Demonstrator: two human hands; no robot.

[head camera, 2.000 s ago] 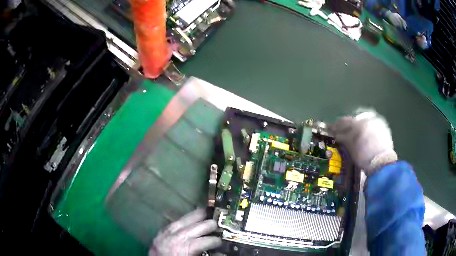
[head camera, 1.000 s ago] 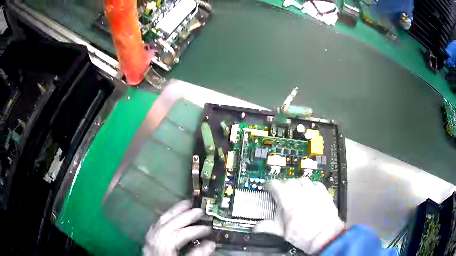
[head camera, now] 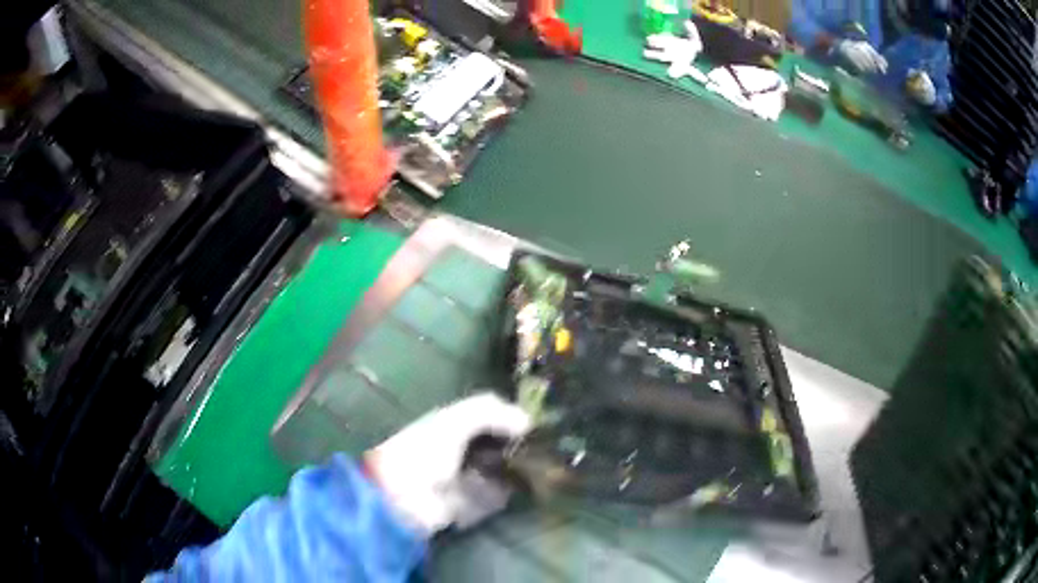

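The black carrier tray (head camera: 672, 399) lies on the green ribbed mat, with no board in it; the picture is blurred. Small green latches show along its edges, one sticking out past the back edge. My gloved left hand (head camera: 450, 456) is at the tray's near left corner, its fingers curled around the dark edge there. A large dark green board-like panel (head camera: 956, 421) is raised at the right edge, partly cut off; it looks like the circuit board's underside. My right hand is not in view.
A dark green conveyor (head camera: 683, 171) runs behind the tray. An orange-wrapped post (head camera: 345, 108) stands at the back left beside another board (head camera: 438, 97). Black racks (head camera: 125, 228) fill the left side. Blue-sleeved people's hands show at the top right.
The board with its silver heatsink has left the tray, and a dark green panel has appeared at the right. My right hand has gone out of view. My left hand has moved up the tray's left side.
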